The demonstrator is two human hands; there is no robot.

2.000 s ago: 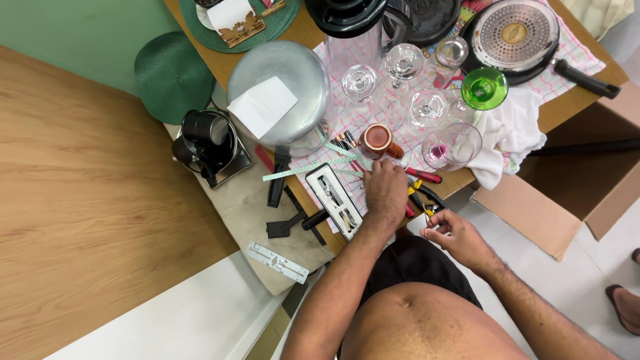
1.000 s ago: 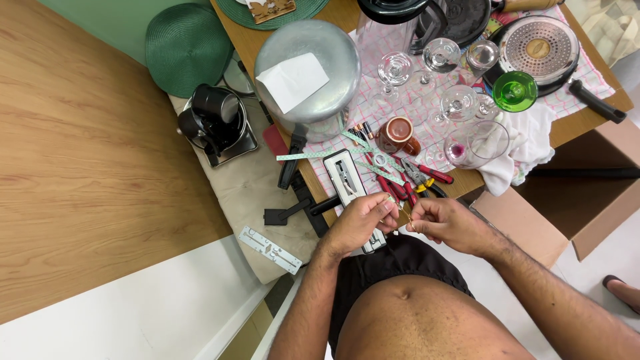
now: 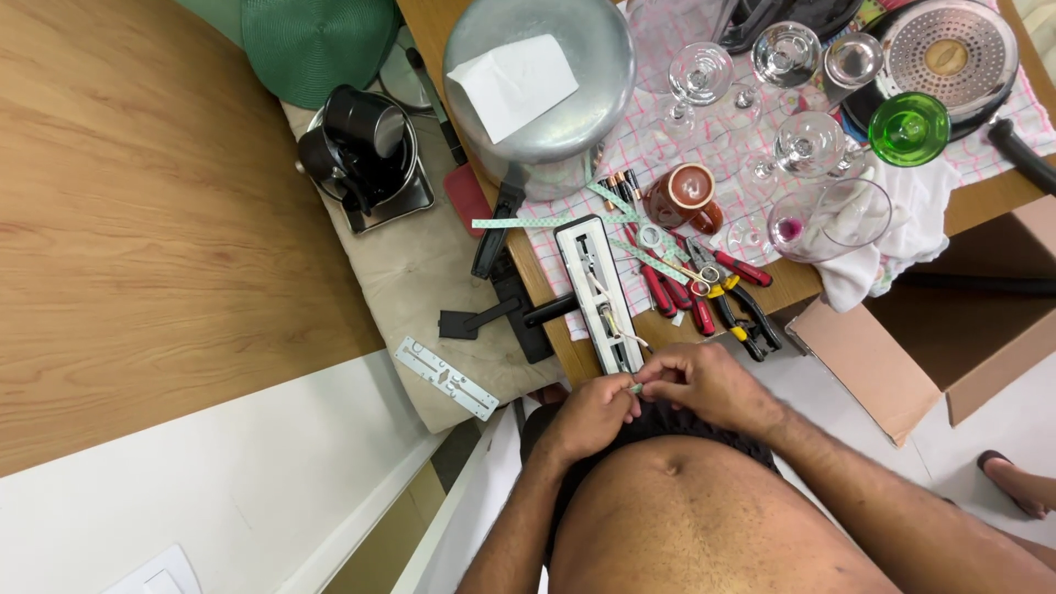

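Note:
My left hand (image 3: 596, 414) and my right hand (image 3: 701, 388) meet below the near end of a long white light fixture with a black rim (image 3: 598, 297). Between their fingertips is a small pale green piece, perhaps tape (image 3: 635, 388); the fingers hide most of it. Thin wires (image 3: 629, 337) rise from the fixture's open channel towards my right hand. Green patterned tape strips (image 3: 544, 223) and a tape roll (image 3: 650, 238) are beyond the fixture. Gold-handled scissors (image 3: 703, 282), red-handled tools (image 3: 660, 290) and yellow-and-black pliers (image 3: 742, 318) lie right of it.
A brown mug (image 3: 683, 198), upturned glasses (image 3: 807, 144) and a large metal pot (image 3: 540, 74) stand farther back. A metal bracket (image 3: 446, 378) and black parts (image 3: 524, 318) lie on the left cushion. An open cardboard box (image 3: 874, 363) is at right; a person's foot (image 3: 1013, 483) shows beyond.
Two seconds ago my left hand was over the tools at the table edge; it has since come back towards my body. Both hands now meet at the fixture's near end. The view has shifted.

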